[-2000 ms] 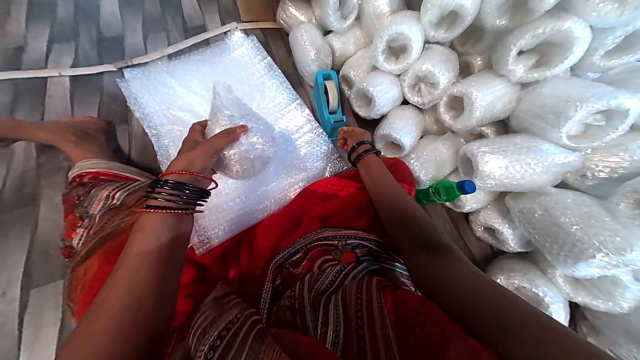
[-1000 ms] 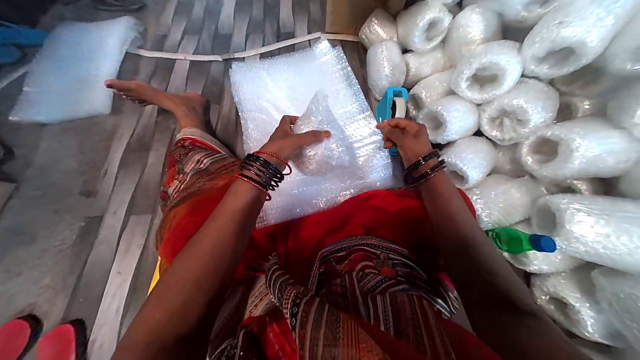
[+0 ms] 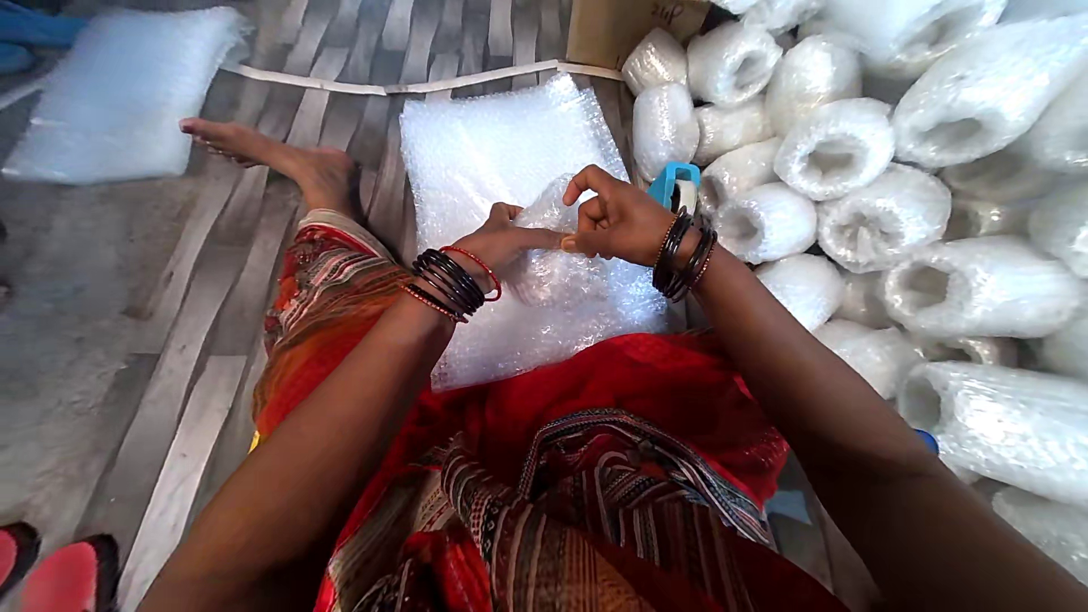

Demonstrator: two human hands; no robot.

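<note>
A bubble-wrapped item [image 3: 552, 272] rests on a stack of bubble wrap sheets [image 3: 476, 144] in front of my crossed legs. My left hand [image 3: 510, 238] holds the wrapped item from its left side, thumb and fingers over the wrap. At its upper right, my right hand [image 3: 616, 217] has its thumb and a finger pinched together, touching my left fingertips. Whether a piece of tape is between them is too small to tell. Just behind my right wrist stands a blue tape dispenser [image 3: 676, 180] with a roll of clear tape, partly hidden.
Many bubble-wrapped rolls [image 3: 833, 149] are heaped along the right. A cardboard box [image 3: 625, 34] stands at the top. Another stack of bubble wrap [image 3: 127, 93] lies at the upper left. A pale strip [image 3: 340, 85] crosses the floor, and red slippers [image 3: 72, 574] sit at the lower left.
My right hand has moved left from the tape dispenser to the wrapped item and my left fingers. My left hand stays on the item. The view has shifted left since the earliest frame.
</note>
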